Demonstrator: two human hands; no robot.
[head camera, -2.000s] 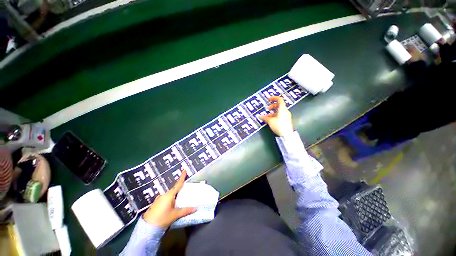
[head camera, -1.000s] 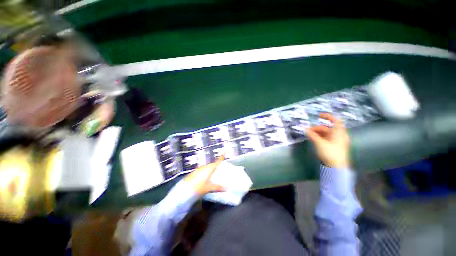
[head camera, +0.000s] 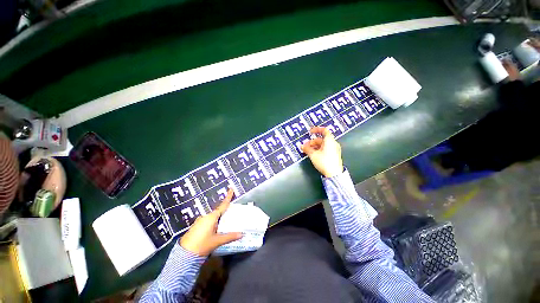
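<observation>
A long label strip (head camera: 240, 158) with two rows of dark printed squares lies slantwise on the green bench. Its ends are a white rolled end (head camera: 123, 239) at the lower left and another white rolled end (head camera: 393, 83) at the upper right. My left hand (head camera: 207, 232) holds a loose white and pale-blue sticker sheet (head camera: 246, 228) near my lap, its index finger touching the strip's near edge. My right hand (head camera: 323, 151) is over the strip right of its middle, thumb and fingertips close together. Whether they pinch a small sticker cannot be seen.
A smartphone (head camera: 103, 164) lies left of the strip. A white carton (head camera: 48, 134), a pink-orange fan edge and a green item stand at the far left. Wrapped black trays (head camera: 437, 250) are on the floor at right. Another person's hand and dark sleeve (head camera: 514, 97) work at white rolls, upper right.
The view swung left, then back. My left hand still holds the sheet at the strip's near edge. My right hand is now a little further left along the strip.
</observation>
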